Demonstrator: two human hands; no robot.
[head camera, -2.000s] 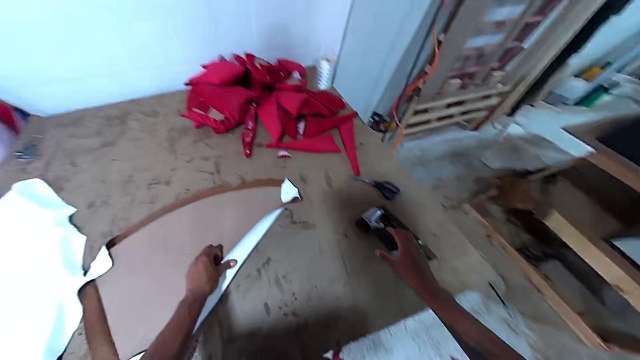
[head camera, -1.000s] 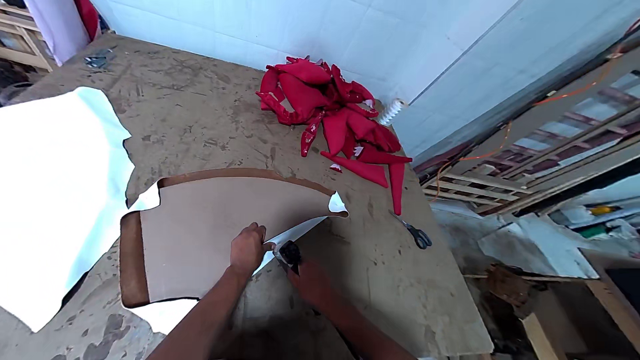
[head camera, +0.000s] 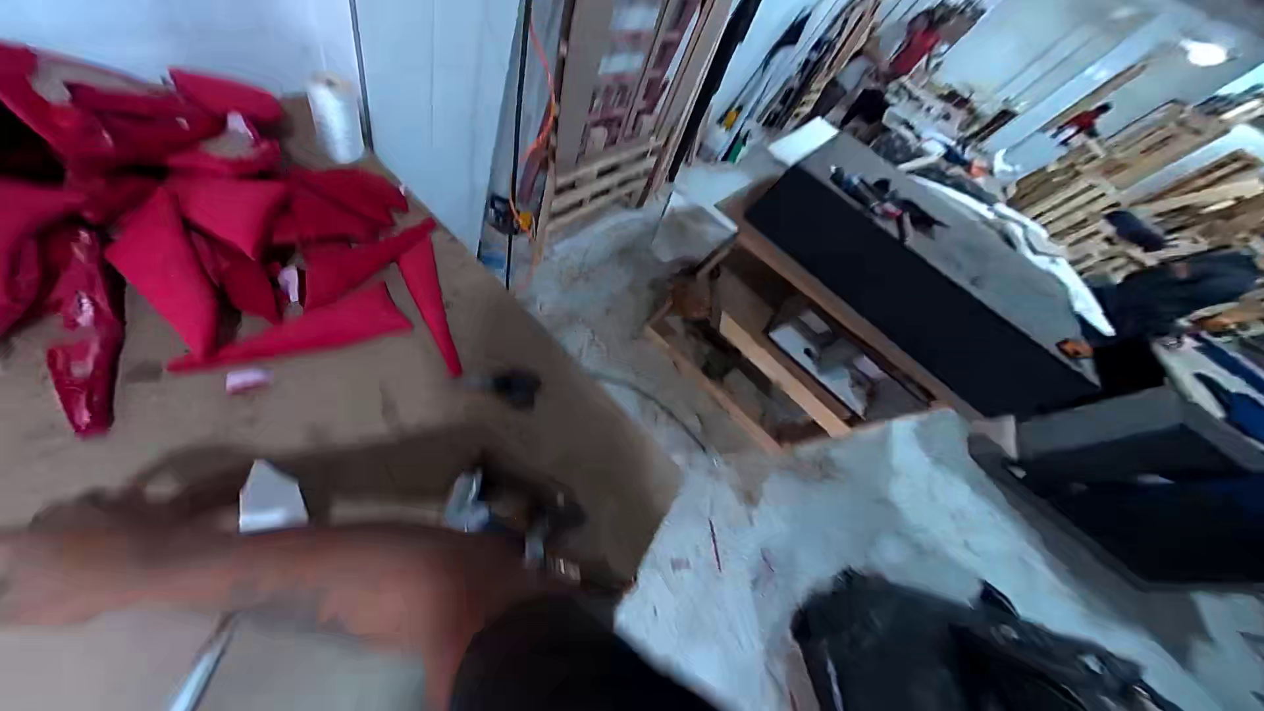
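A blurred bare forearm with a black sleeve crosses the lower left from the right, seemingly my right arm. My right hand (head camera: 39, 578) is smeared at the left edge; its fingers and anything in them cannot be made out. I cannot pick out my left hand. Beneath the arm lies a pale panel (head camera: 306, 662) with a thin shiny edge or strip (head camera: 202, 667). A small white fabric piece (head camera: 271, 499) shows just above the forearm. Beyond the wrist end of the sleeve, a blurred black and silver hand tool (head camera: 504, 513) rests on the brown table, below the dark scissor handles (head camera: 515, 387).
Red fabric pieces (head camera: 237, 212) are heaped on the table by the wall, beside a white thread cone (head camera: 336, 118). Past the table edge stand a wooden frame (head camera: 760, 370) and a dark box-shaped piece (head camera: 918, 276). A black bag-like item (head camera: 948, 642) is at lower right.
The view has swung right and closer. The black tool, at the fabric in my right hand one second ago, now lies near the table edge. The forearm now reaches across to the left.
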